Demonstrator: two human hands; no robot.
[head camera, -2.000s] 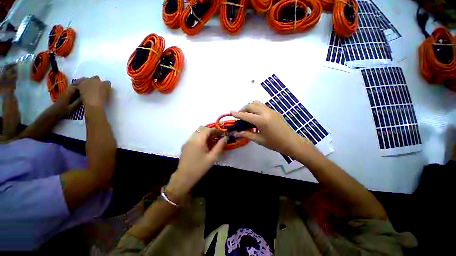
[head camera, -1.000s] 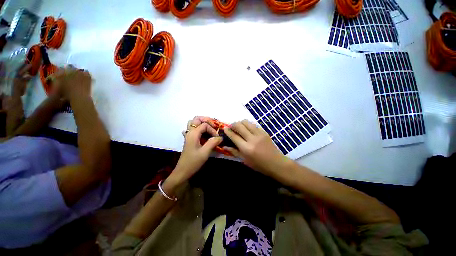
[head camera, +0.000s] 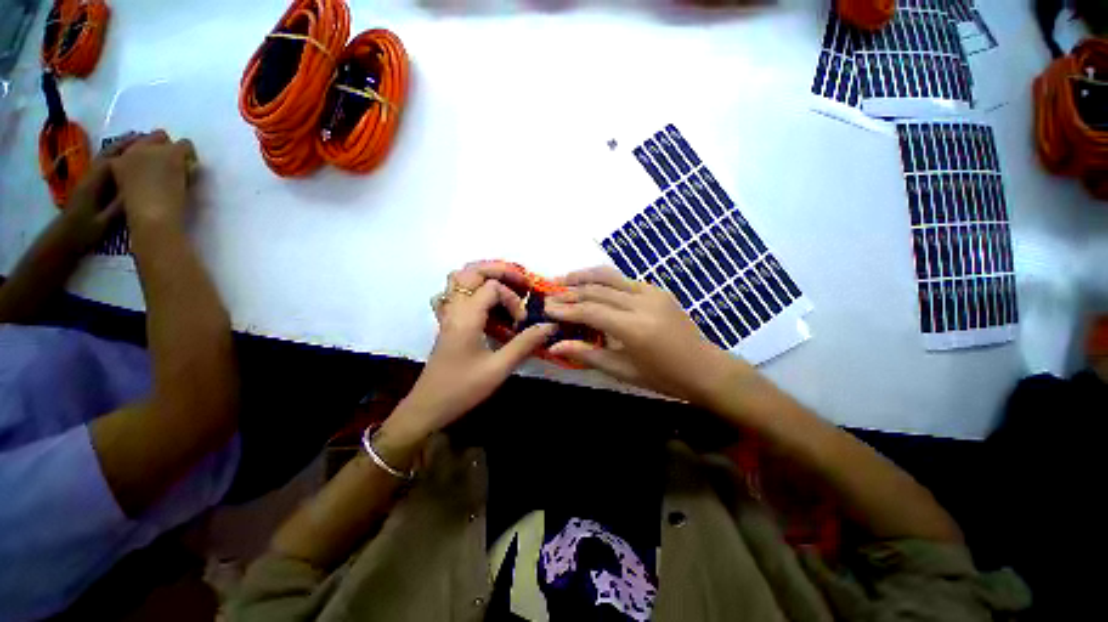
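Observation:
An orange cord bundle (head camera: 516, 275) with black parts in its middle lies at the table's front edge, partly hidden by my hands. My left hand (head camera: 478, 326) is bare, with a ring and a bracelet, and grips the bundle's left side. My right hand (head camera: 626, 326) is bare and holds the bundle's right side, with its fingertips on the black part (head camera: 532, 314) in the middle. The fingers of both hands nearly meet there. A label sheet (head camera: 711, 249) with rows of black labels lies to the right of my hands, a section gone from its upper left.
Two cord bundles (head camera: 292, 85) lie at the upper left. More label sheets (head camera: 960, 231) lie on the right, with an orange bundle (head camera: 1075, 109) at the far right edge. A person's hands (head camera: 152, 176) work at the left over another label sheet, near small orange bundles (head camera: 63, 158).
The camera view has shifted, and the far row of bundles has mostly left the picture. The loose orange loop and black end held up earlier are now down against the bundle under my fingers.

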